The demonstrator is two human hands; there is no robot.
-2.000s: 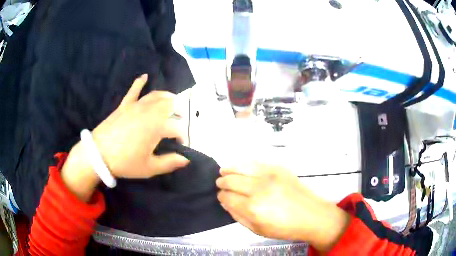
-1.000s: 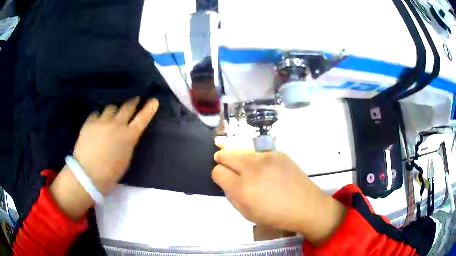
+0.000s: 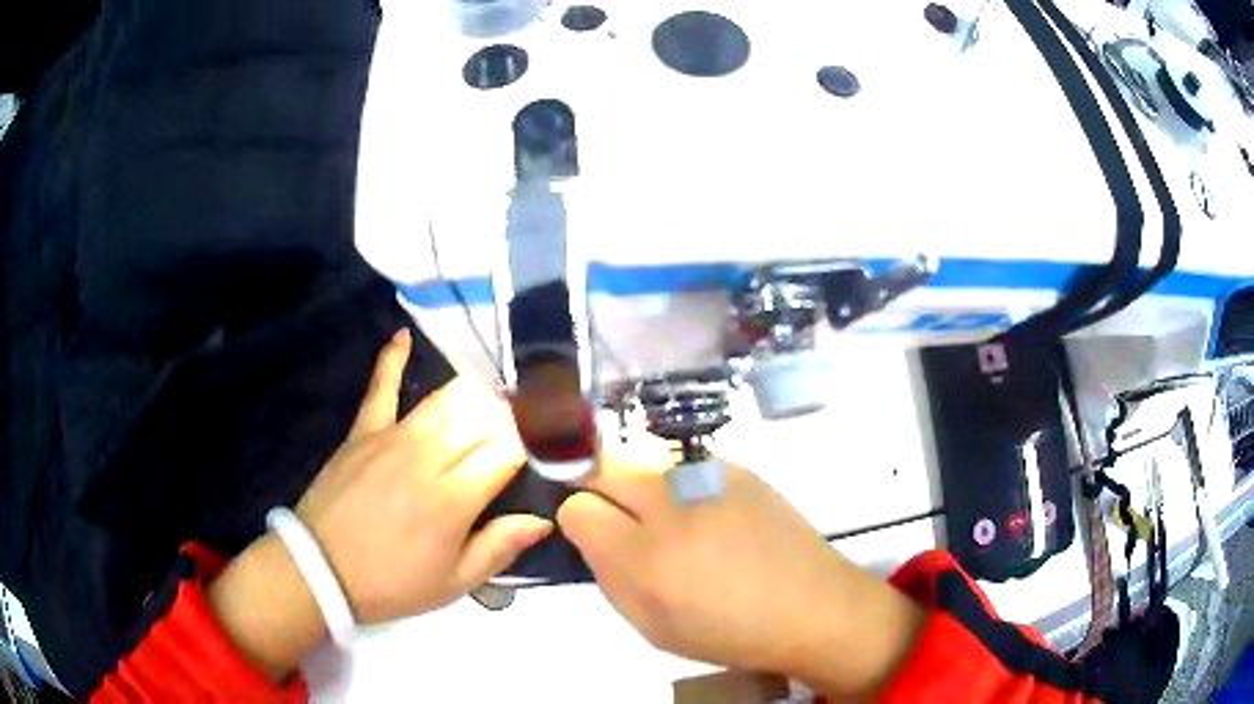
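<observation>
The black garment (image 3: 179, 275) lies left of the white sewing machine head (image 3: 825, 165), and its small flat end reaches under the needle area. My left hand (image 3: 413, 502) lies on the cloth left of the take-up lever guard (image 3: 550, 303), thumb and fingers spread, pressing the cloth. My right hand (image 3: 729, 571) is at the cloth's right edge, just below the tension dial (image 3: 692, 413), with thumb and forefinger together. Its fingertips are partly behind the guard. The presser foot and needle are hidden. I cannot tell whether the right fingers grip the cloth.
A black phone (image 3: 997, 461) with red and pale screen buttons lies right of the needle area. Two black straps (image 3: 1121, 206) go round the machine arm. A wire and metal tool cluster (image 3: 1148, 481) with hanging cords is at the far right. A brown patch (image 3: 729, 688) shows at the bottom edge.
The view has shifted, showing more of the machine head's top. My left hand has moved right, close to the needle and my right hand. The cloth end between them is now mostly covered.
</observation>
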